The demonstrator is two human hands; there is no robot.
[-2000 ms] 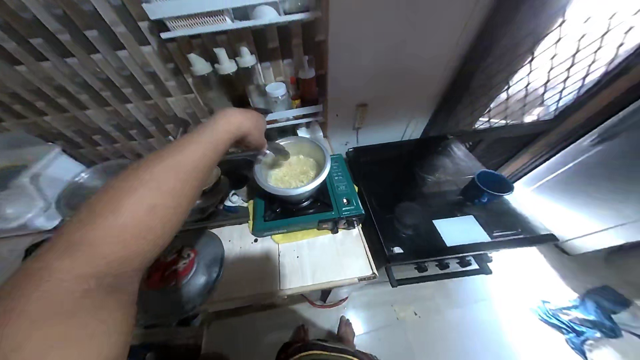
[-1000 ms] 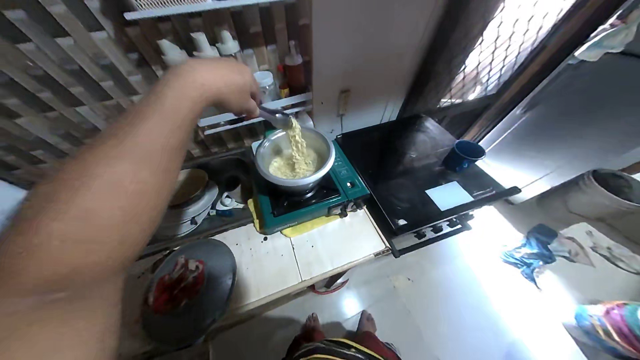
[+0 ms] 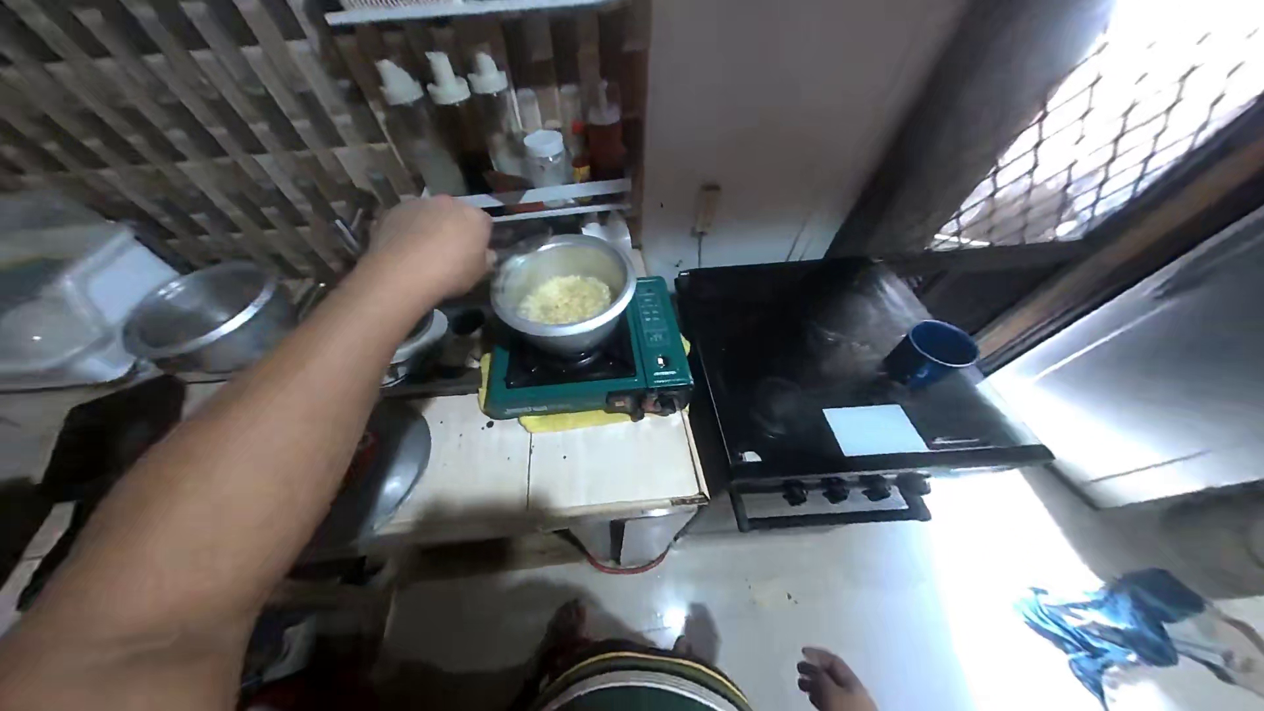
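Observation:
My left hand (image 3: 434, 242) reaches in from the left, closed around a metal spoon or ladle (image 3: 515, 255), blurred by motion at the left rim of a metal pot (image 3: 622, 301). Pale yellow noodles (image 3: 566, 299) lie inside the pot. The pot rests on the burner of a green portable gas stove (image 3: 657, 331), which has a yellow cloth (image 3: 573, 422) under it. My right hand (image 3: 829, 679) is low at the bottom edge, fingers slightly curled and apart, holding nothing, over the floor.
A black range (image 3: 775, 346) stands to the right, bearing a blue mug (image 3: 931, 353). Pump bottles (image 3: 449, 94) and jars stand on a wall rack behind. Left are a metal pot (image 3: 202, 316) and a round lid (image 3: 400, 469). Blue cloth (image 3: 1116, 617) lies on the floor.
One second ago the utensil held noodles raised above the pot; now the noodles lie in it. My left hand has moved lower, to the pot's left. My right hand has come into view.

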